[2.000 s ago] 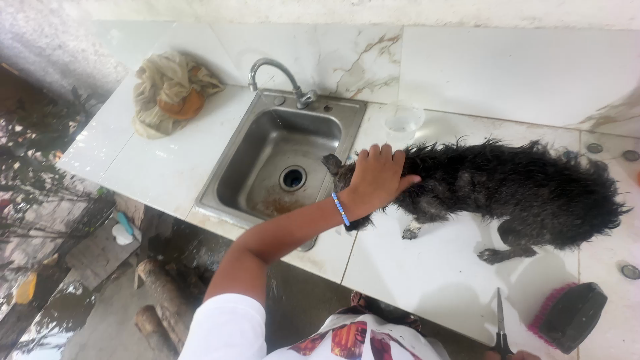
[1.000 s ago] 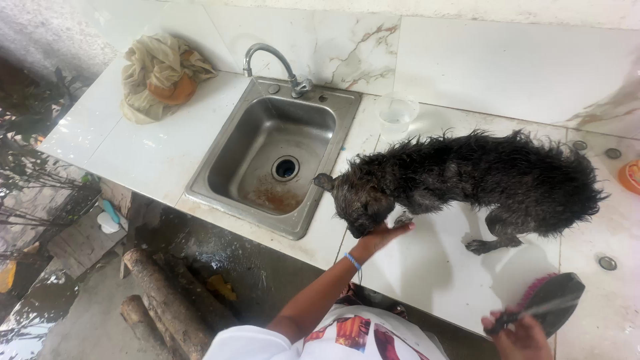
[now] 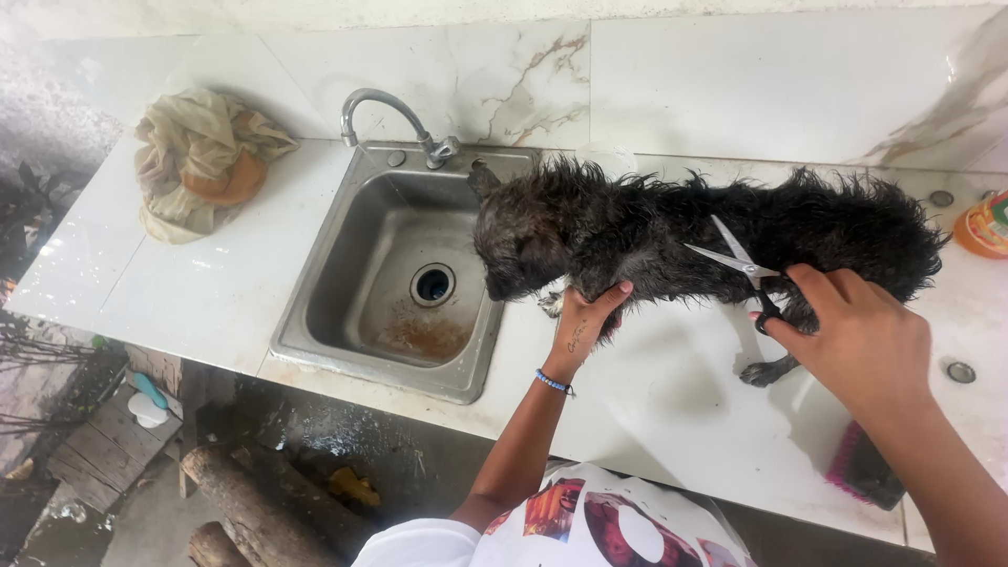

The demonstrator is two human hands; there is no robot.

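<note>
A wet black dog (image 3: 787,228) stands on the white tiled counter, its head at the right rim of the steel sink (image 3: 378,276). My left hand (image 3: 591,315) grips the dog's front leg, below its chest; the fingers are partly hidden behind the leg. In my right hand (image 3: 850,331) is a pair of scissors (image 3: 744,264) with black handles, blades spread apart over the dog's side and pointing left. Below my right wrist lies a scrub brush (image 3: 870,472) with pink bristles, partly covered by the forearm.
A crumpled cloth (image 3: 189,150) with an orange-brown thing lies left of the sink. The faucet (image 3: 394,110) arches behind the basin. A clear container (image 3: 610,157) stands behind the dog. An orange bottle (image 3: 984,224) and bottle caps (image 3: 961,372) are at right. Logs (image 3: 252,504) lie below the counter.
My left hand has gone from the dog's neck, past its chin, to the front leg. My right hand has brought the scissors up from beside the brush to the dog's side.
</note>
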